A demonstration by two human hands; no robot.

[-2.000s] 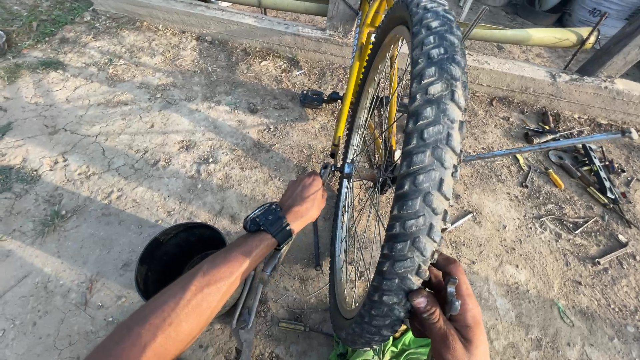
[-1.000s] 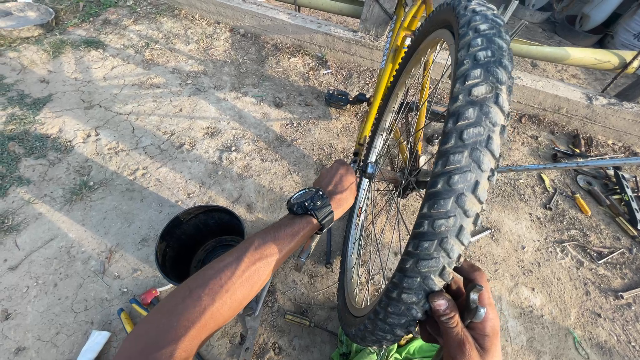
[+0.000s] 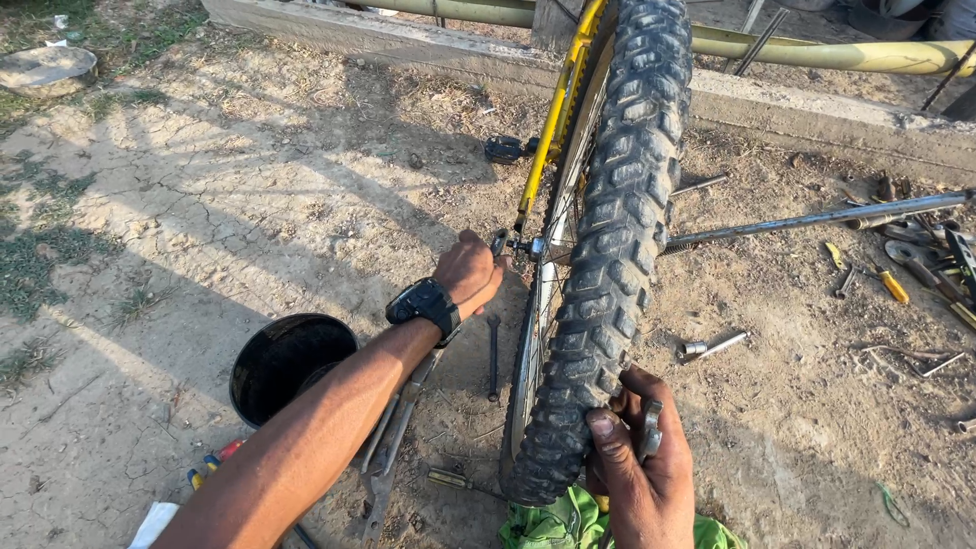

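My left hand (image 3: 469, 274), with a black watch on its wrist, is closed around a wrench (image 3: 499, 242) whose end shows beside the axle nut (image 3: 522, 245) of the bicycle wheel. The knobby tire (image 3: 618, 206) stands upright in the middle, beside the yellow frame (image 3: 550, 130). At the tire's lower right side is my right hand (image 3: 640, 450), its thumb and fingers on the tread and a metal wrench end (image 3: 650, 428) held between them. What the left fingers cover is hidden.
A black bucket (image 3: 293, 358) sits left of my forearm. An open-end wrench (image 3: 494, 358), a metal bracket (image 3: 385, 473) and a screwdriver (image 3: 450, 478) lie near the wheel. Green cloth (image 3: 564, 522) is under the tire. Several tools surround a yellow-handled screwdriver (image 3: 892, 286); a concrete curb (image 3: 808, 114) runs behind.
The wheel now shows more of its tread and less of its side. My left hand stays at the axle, and my right hand stays at the tire's lower edge.
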